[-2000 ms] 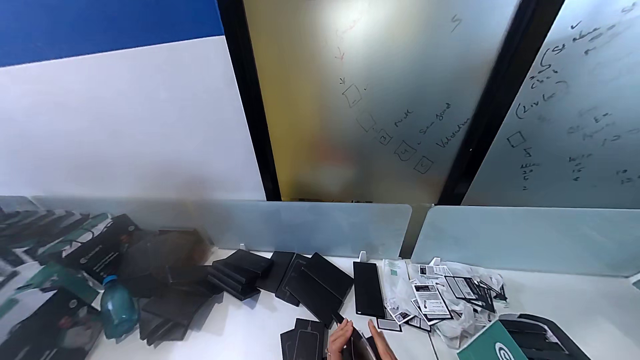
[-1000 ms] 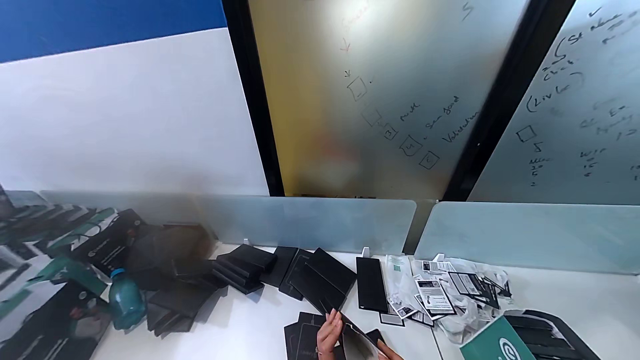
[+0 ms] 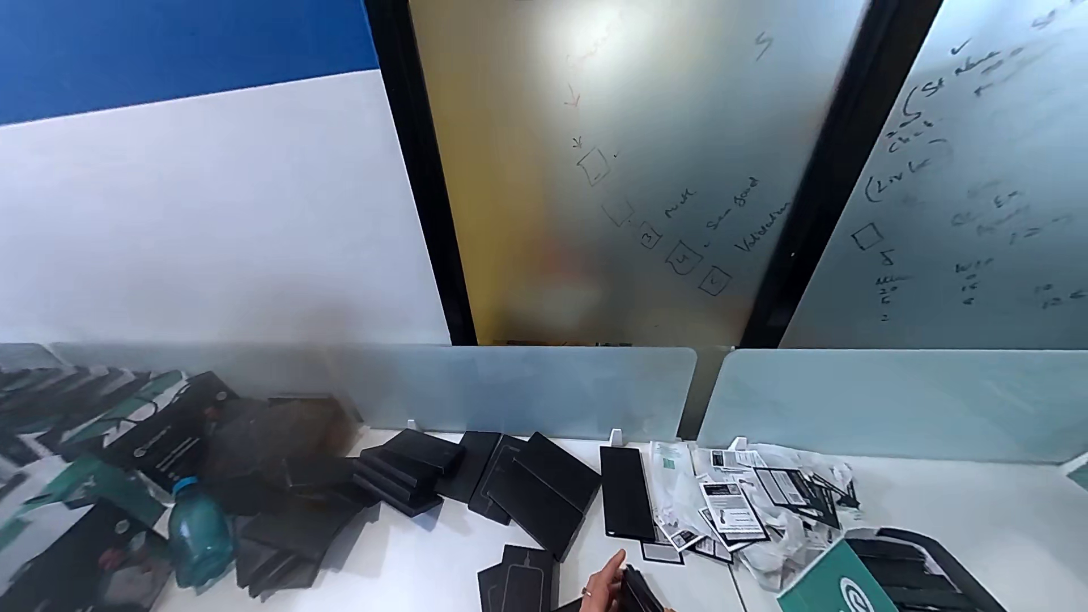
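Observation:
At the bottom edge of the head view, my left hand [image 3: 603, 585] rests against the left side of a dark, flat folded item [image 3: 637, 588], its fingers pointing up. Only a fingertip of my right hand [image 3: 668, 609] shows at the frame's edge, right of that item. Black flat boxes or sleeves [image 3: 523, 580] lie just left of my left hand. Farther back, larger black flat boxes [image 3: 544, 493] overlap one another, and a black rectangular panel [image 3: 627, 493] lies beside them. Whether the right hand grips anything is hidden.
Printed cards and clear plastic bags [image 3: 735, 510] are heaped at right, beside a green box [image 3: 837, 582] and a black bag [image 3: 926, 569]. A teal bottle [image 3: 200, 535] stands at left among black packages [image 3: 297, 518]. A frosted divider [image 3: 527, 387] runs along the back.
My hands have moved lower, so less of them shows. The dark item between them is now narrower and more upright in view.

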